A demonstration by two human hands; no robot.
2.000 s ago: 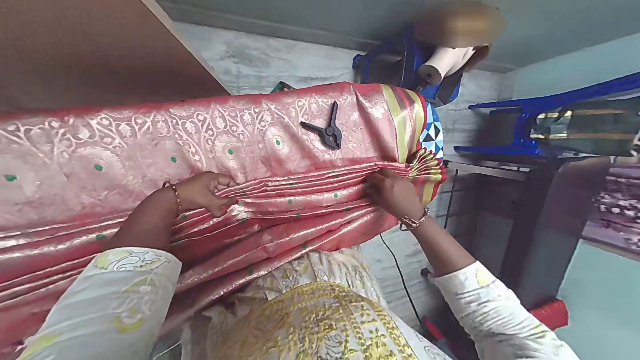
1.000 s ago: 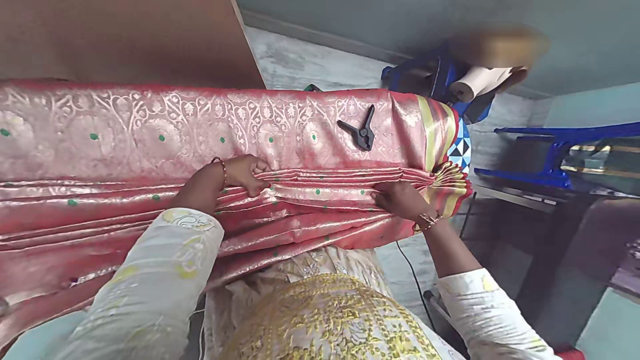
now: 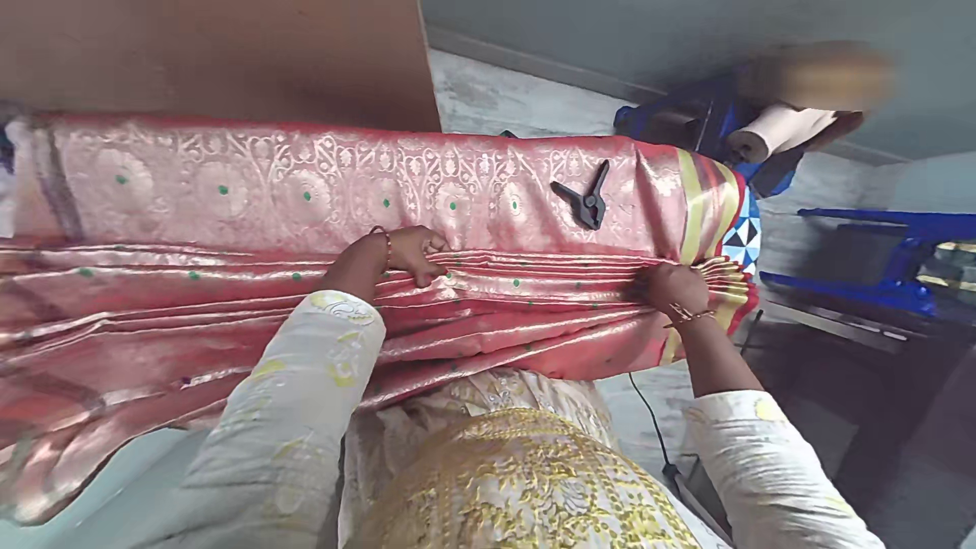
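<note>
A red brocade cloth with gold weave and green dots (image 3: 328,171) lies across the table, its near part gathered in long narrow pleats. My left hand (image 3: 415,254) is on the pleats near the middle, thumb and fingers apart over the folds. Toward the right end, my right hand (image 3: 675,288) is closed around the gathered pleats, which fan out beyond it at the yellow-striped border (image 3: 690,206). A black spring clamp (image 3: 585,200) rests on the flat part of the cloth, beyond the pleats and between my hands.
A blue, white and black patterned cloth (image 3: 743,236) shows under the right end. Behind it, a pale roll (image 3: 770,133) sits by a blue chair (image 3: 705,114). Blue frames (image 3: 854,293) stand at right. A brown panel (image 3: 213,61) borders the far left; a dark cable (image 3: 648,412) hangs near me.
The view has shifted, bringing more of the cloth's left end into sight. My left hand's fingers have spread over the pleats. My right hand stays at the gathered right end.
</note>
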